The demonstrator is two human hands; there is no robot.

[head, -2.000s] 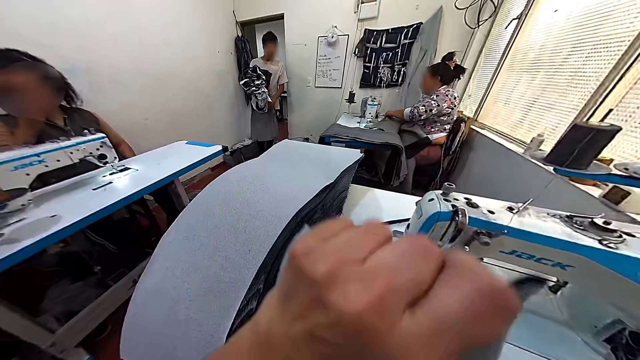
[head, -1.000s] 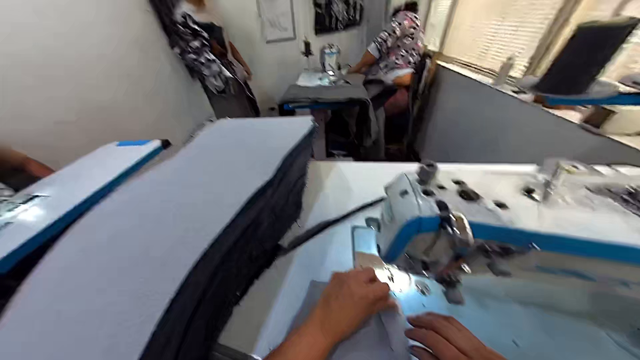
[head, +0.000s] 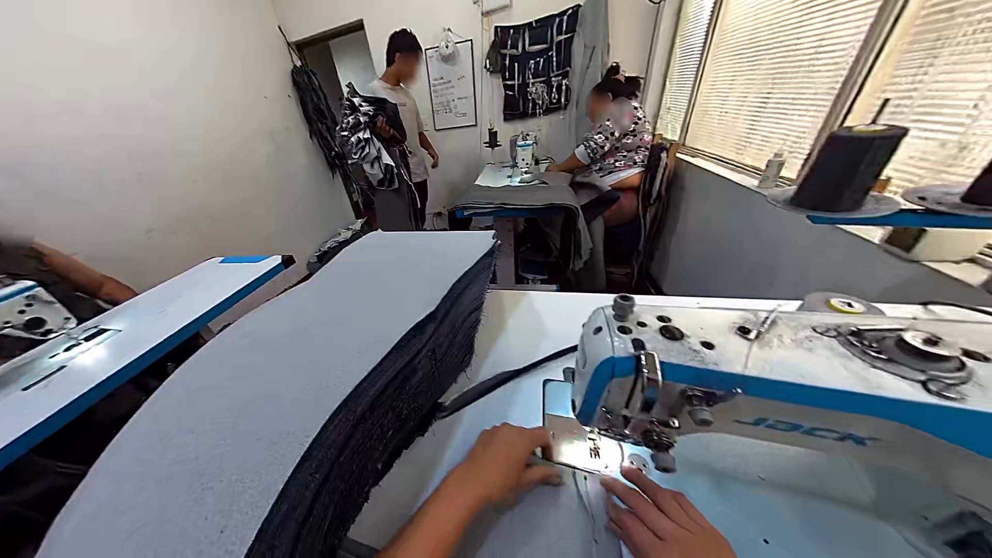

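Note:
A Jack sewing machine (head: 744, 372) stands on the white table at the right, its lit metal needle plate (head: 585, 449) below the head. Light grey fabric (head: 542, 519) lies in front of the plate. My left hand (head: 504, 469) rests at the fabric's left side, its fingertips by the plate's left front edge. My right hand (head: 663, 511) lies on the right side of the fabric, fingers spread and pointing toward the needle area. Left of my hands rises a tall stack of cut denim pieces (head: 256, 372), pale side up with dark frayed edges. A dark strip (head: 504, 380) runs from stack to machine.
Another sewing table (head: 155, 349) is at the left, with a person's arm behind it. At the back, one person stands holding bundled cloth (head: 372, 139) and another sits sewing at a table (head: 496, 174). A dark thread cone (head: 849, 167) stands at the upper right.
Two seconds ago a blurred hand was raised close to the camera; now both my hands are down at the fabric by the needle plate. The view has swung down and back up.

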